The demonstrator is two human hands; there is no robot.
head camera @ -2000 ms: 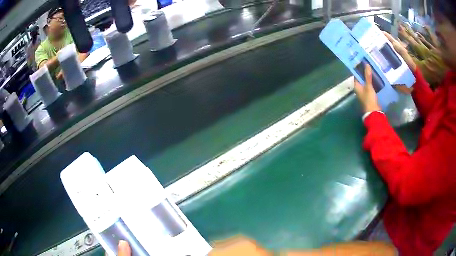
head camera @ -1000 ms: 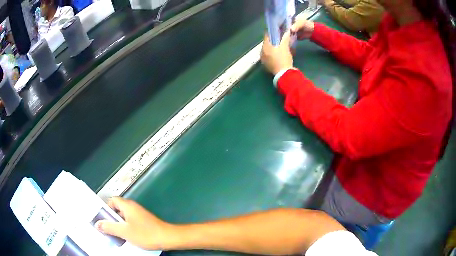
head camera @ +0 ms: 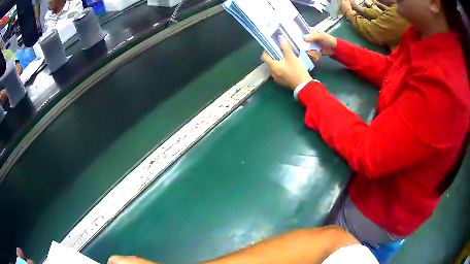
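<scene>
A white carton blank (head camera: 67, 255) shows only its upper corner at the bottom left edge. A small light-blue edge of card (head camera: 20, 261) lies left of it. A fingertip of my left hand (head camera: 21, 253) shows beside that blue edge; the rest is out of the picture. My right hand (head camera: 129, 259) is cut off by the bottom edge, just right of the white blank, so its grip is hidden. My right forearm runs in from the lower right.
A dark conveyor belt (head camera: 149, 98) runs beyond a scuffed white rail (head camera: 170, 149) and green worktop (head camera: 232, 180). A person in red (head camera: 391, 113) holds several blue-white blanks (head camera: 257, 26) at the right. Pale upright holders (head camera: 54, 51) stand on the far ledge.
The blanks and both my hands have moved down, mostly out of the picture. The neighbour's blanks have tilted and now show their faces and several layered edges.
</scene>
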